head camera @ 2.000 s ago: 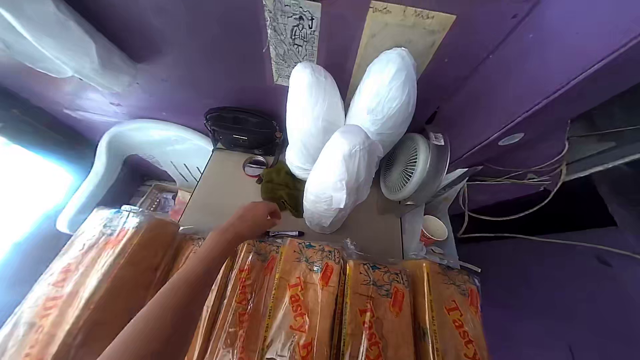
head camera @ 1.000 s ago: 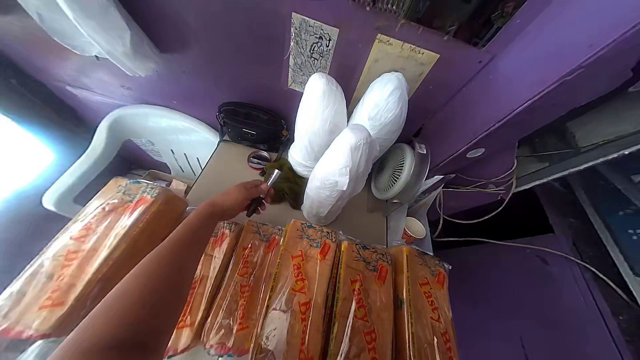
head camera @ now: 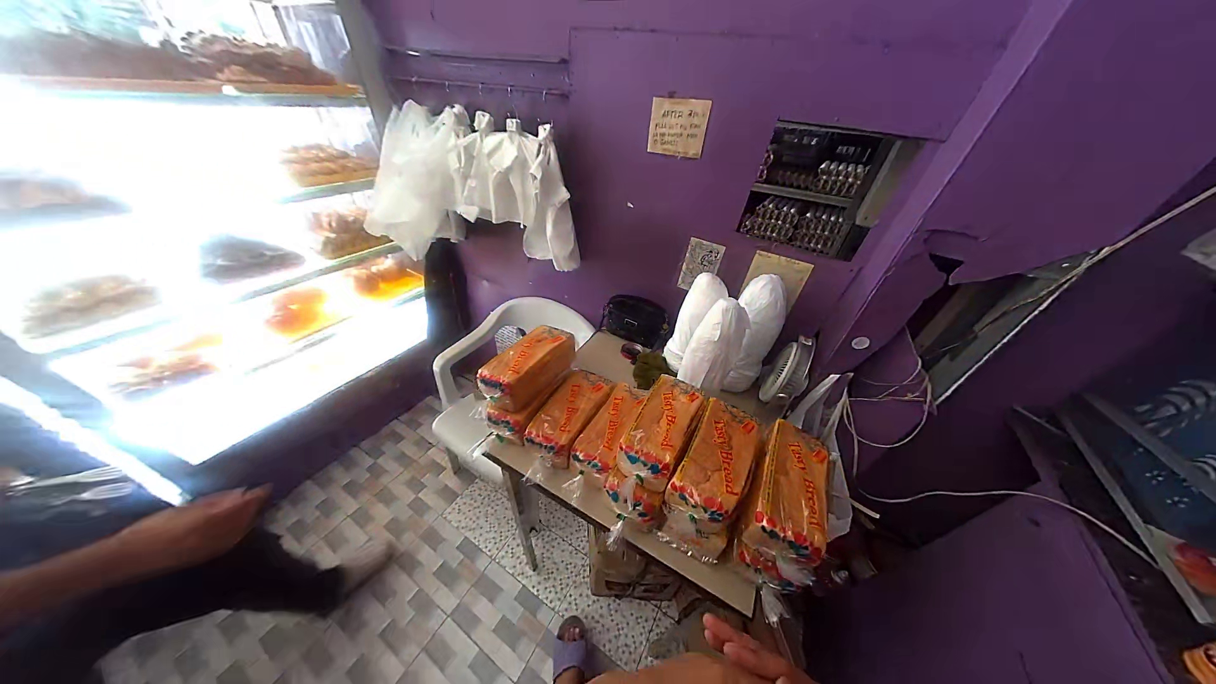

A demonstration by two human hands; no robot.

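Note:
At the bottom edge, just in front of the table, are fingers of my right hand (head camera: 750, 655), partly cut off. Beside them is a strip of skin that seems to be my left hand (head camera: 660, 673); what either hand holds is hidden. Nearest to them, wrapped bread loaves (head camera: 717, 465) lie in a row, some stacked, along the front of the table (head camera: 655, 560). Behind the loaves stand white wrapped bundles (head camera: 712, 342), a dark green cloth-like item (head camera: 650, 369), a black bag (head camera: 635, 321) and a small fan (head camera: 788, 369).
A white plastic chair (head camera: 456, 418) adjoins the table's left end. Another person's hand (head camera: 209, 522) and outstretched leg are at lower left, before a lit display case (head camera: 228, 285). Plastic bags (head camera: 475, 180) hang on the wall. Loose cables (head camera: 893, 442) hang at right; a crate (head camera: 627, 570) sits underneath.
The arm that reached over the loaves, with a pen-like object in its hand one second ago, has drawn back from the table. The view is now much wider and farther back.

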